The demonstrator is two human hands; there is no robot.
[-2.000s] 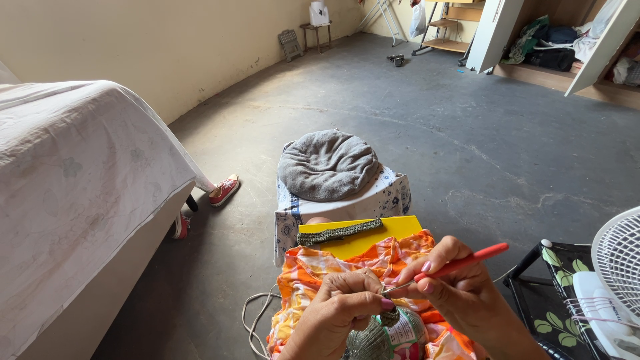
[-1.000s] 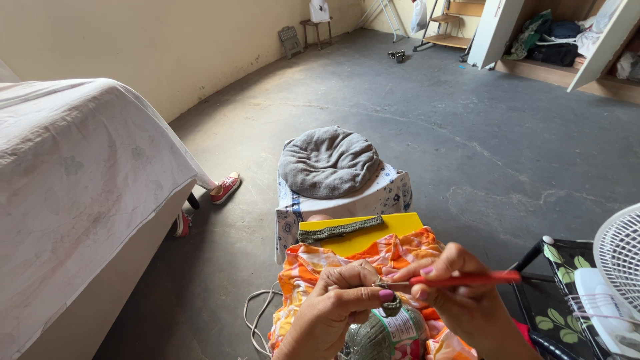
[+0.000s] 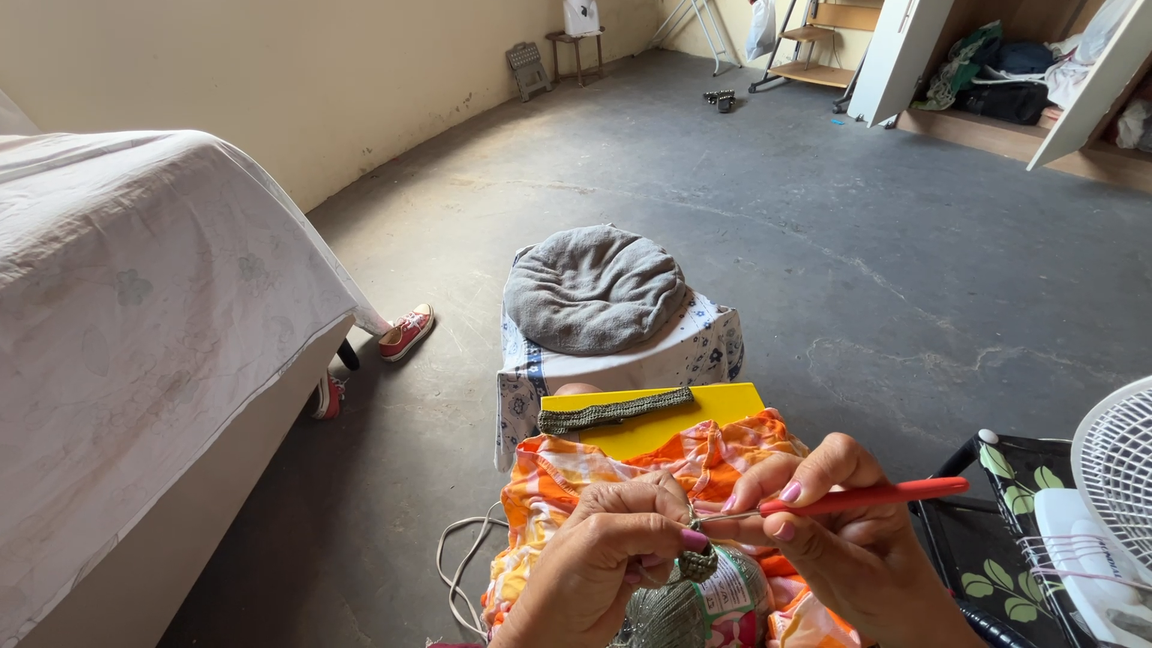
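Observation:
My right hand grips a crochet hook with a red handle; its thin metal tip meets the stitches at my left fingertips. My left hand pinches a small piece of green crochet work. Below both hands, a ball of grey-green yarn with a paper band rests on the orange and white patterned cloth over my lap. Beyond my hands, a finished-looking green crocheted strip lies across a yellow board or folder.
A round grey cushion tops a cloth-covered seat ahead. A covered bed stands left, a red sneaker beside it. At right are a white fan and a leaf-patterned black chair or stand. A pale cord loops lower left.
The red hook has tilted and shifted in my right hand, and its tip is again at the work. My left hand keeps its pinch on the crochet piece.

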